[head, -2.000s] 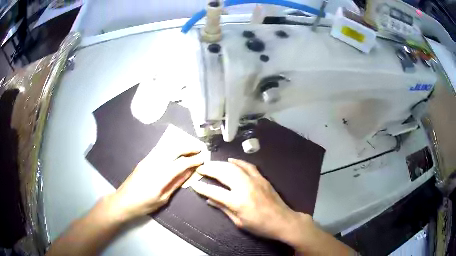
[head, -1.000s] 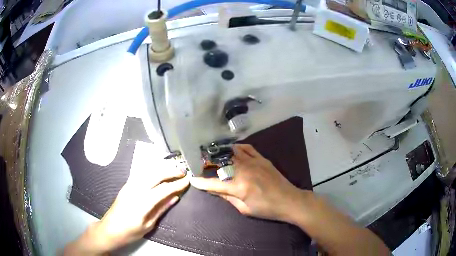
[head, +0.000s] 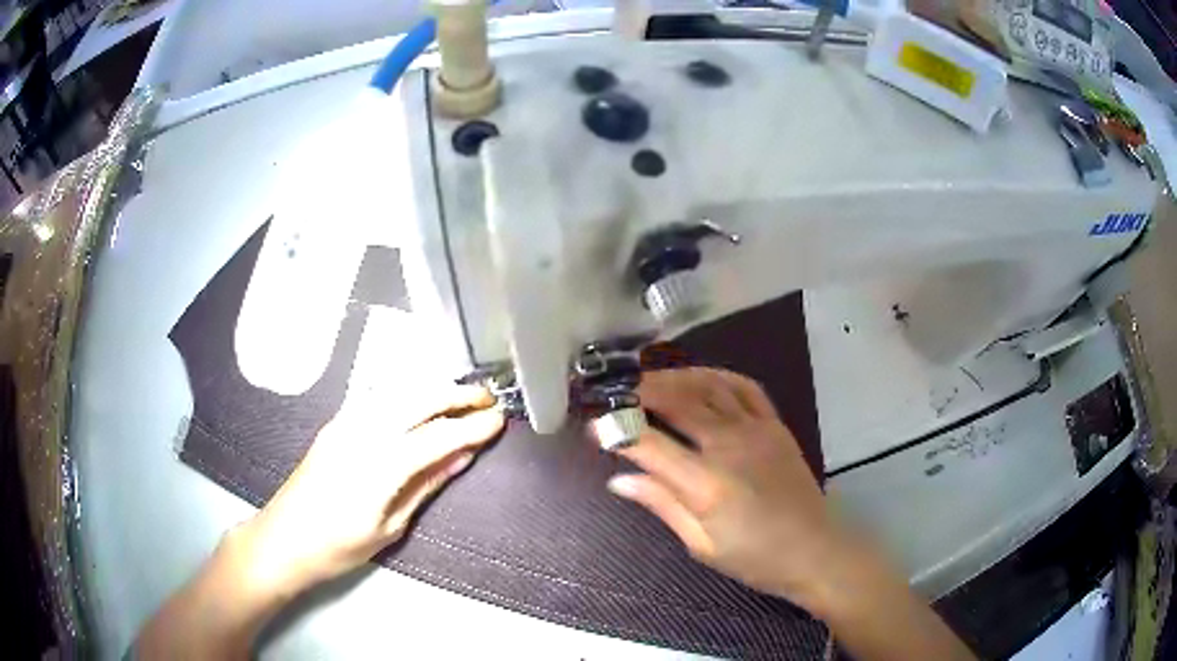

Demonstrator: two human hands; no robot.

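Observation:
The dark ribbed garment panel [head: 516, 542] lies flat under the sewing machine head, with a stitched lower edge and a curved cut-out at left. My left hand [head: 381, 471] rests on it, fingertips beside the presser foot [head: 510, 398]. A bright white area lies by this hand; I cannot tell whether it is the pale piece or glare. My right hand [head: 723, 478] is on the panel right of the needle area, fingers spread, the upper ones partly behind the lower cream knob [head: 620, 427]. Neither hand visibly grips anything.
The off-white JUKI machine [head: 826, 168] spans the centre and right. On it are a tension dial [head: 670, 294], a cream post [head: 465, 65], a small white box [head: 936, 67] and small metal items [head: 1084, 142]. A blue tube [head: 403, 54] runs behind. Plastic edges the table.
The pale piece seen between my fingers two seconds ago no longer shows there. My right hand has moved rightward from the needle and its fingers have spread. The view has shifted slightly.

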